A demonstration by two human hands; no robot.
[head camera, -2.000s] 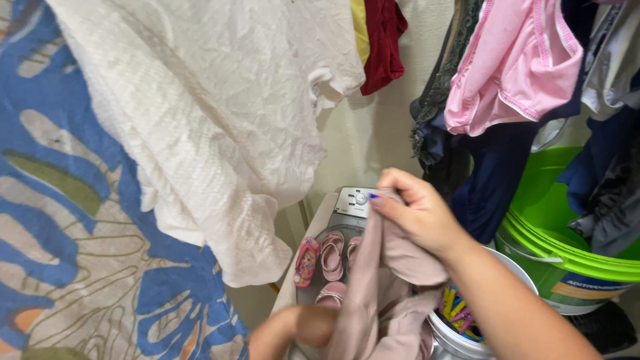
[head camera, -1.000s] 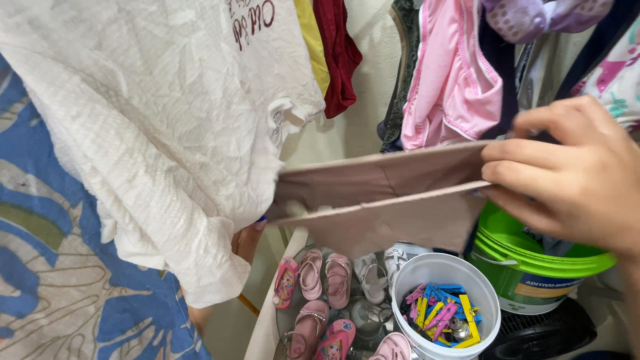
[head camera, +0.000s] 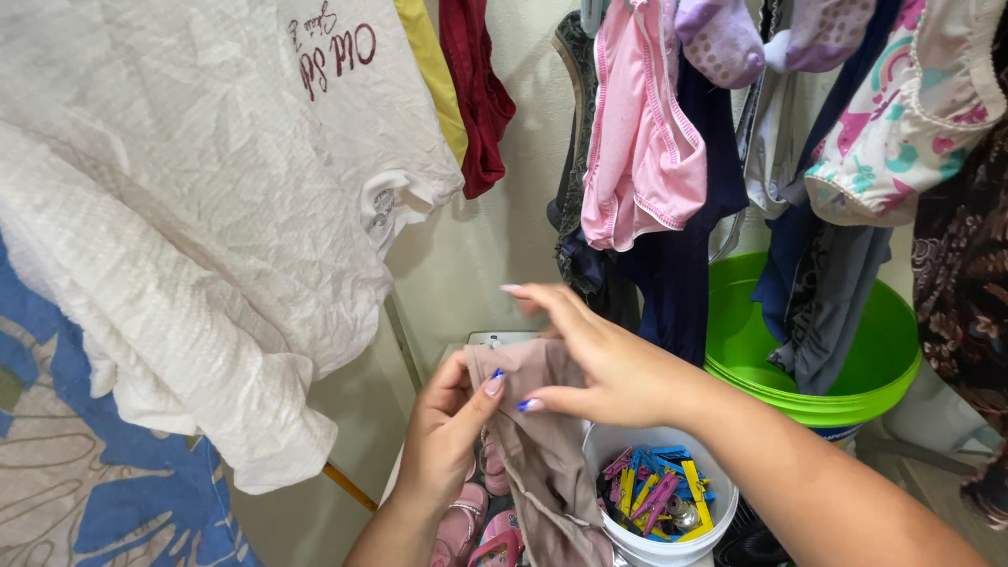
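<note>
A mauve cloth garment [head camera: 543,449] hangs from my left hand [head camera: 457,417], whose thumb and fingers pinch its folded upper edge. Just to the right, my right hand [head camera: 598,354] is spread over the garment's top, thumb and fingers apart, not gripping it. Below the right forearm stands a white plastic bucket [head camera: 720,520] holding many coloured clothespins [head camera: 657,492] in pink, blue and yellow. The garment's lower part hides some of the children's shoes behind it.
A white shirt [head camera: 236,157] and blue patterned cloth [head camera: 150,488] hang at the left. Pink underwear [head camera: 646,142], purple socks [head camera: 720,39] and dark clothes hang at the upper right, partly over a green bucket [head camera: 858,331]. Pink children's shoes [head camera: 461,520] lie low in the middle.
The garment was stretched sideways between my hands one second ago; now it hangs down from my left hand. My right hand has moved left from the far right and let go of it.
</note>
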